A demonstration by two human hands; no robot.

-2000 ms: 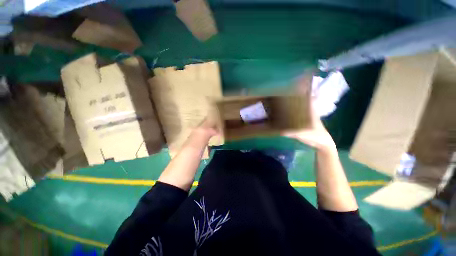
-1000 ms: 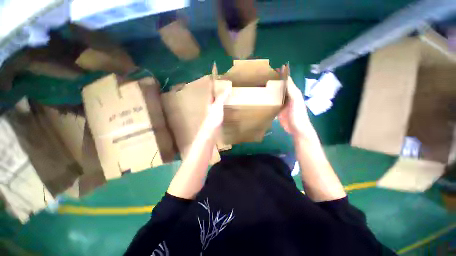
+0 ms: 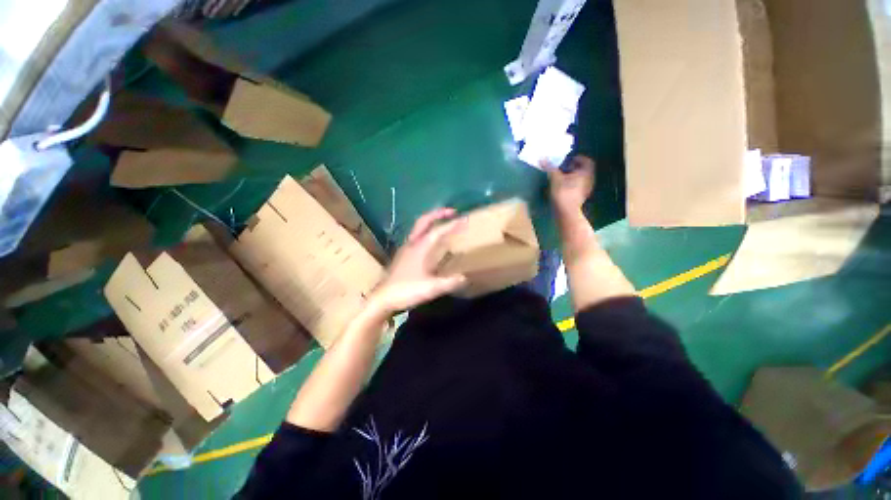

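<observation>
A small brown carton (image 3: 498,256) is close in front of my body, its top flaps folded over. My left hand (image 3: 422,266) grips its left side, fingers spread over the top and thumb along the near side. My right hand (image 3: 572,184) is off the carton, up and to the right, with fingertips at the lower edge of a loose pile of white slips (image 3: 549,112) on the green surface. Whether the fingers hold a slip cannot be told.
A large open carton (image 3: 679,117) at right has white-purple packets (image 3: 782,178) at its edge. Bundles of flat blanks (image 3: 190,327) and a flat blank (image 3: 311,259) lie at left. Small cartons (image 3: 278,112) stand beyond. A pale metal bar (image 3: 544,34) is at the top.
The view has turned. The carton, held open in both hands, now has its flaps folded over and is in my left hand only. My right hand has let go and moved to the white slips.
</observation>
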